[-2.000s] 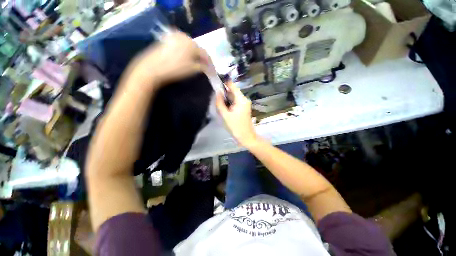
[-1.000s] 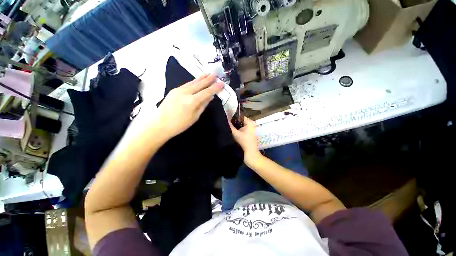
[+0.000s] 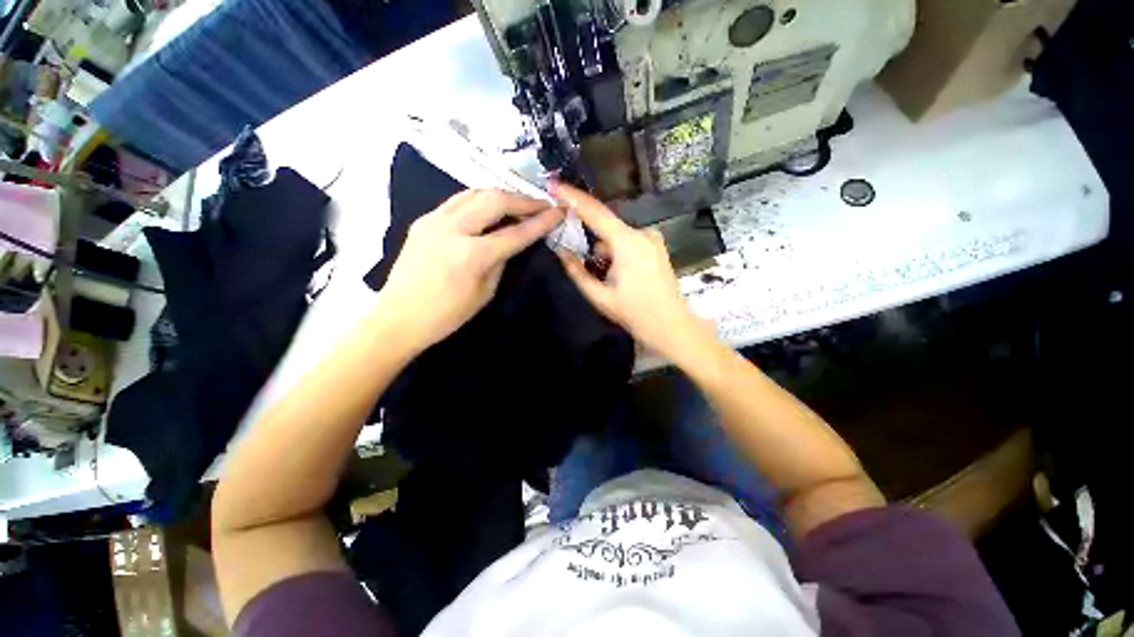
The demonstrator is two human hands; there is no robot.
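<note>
The black fabric panel (image 3: 497, 373) lies in front of the sewing machine (image 3: 771, 75) and hangs over the table edge to the lap. A white fabric strip (image 3: 479, 159) runs along its upper edge to the presser foot area (image 3: 560, 156). My left hand (image 3: 466, 255) pinches the cloth edge with its fingertips, just left of the needle area. My right hand (image 3: 628, 268) holds the white piece at the same edge, its fingertips close to the left ones. A small dark object, perhaps snips (image 3: 599, 261), shows in the right palm, mostly hidden.
More black cut pieces (image 3: 236, 317) lie on the table at left, with a plaid piece (image 3: 243, 162) at their top. Blue cloth (image 3: 224, 75) lies at the far edge. A cardboard box (image 3: 970, 56) stands right of the machine. Thread cones (image 3: 102, 292) are at far left.
The left arm has swung back from the far left, and the black cloth lies by the needle. My right hand has moved up beside the left fingertips. The view has shifted slightly.
</note>
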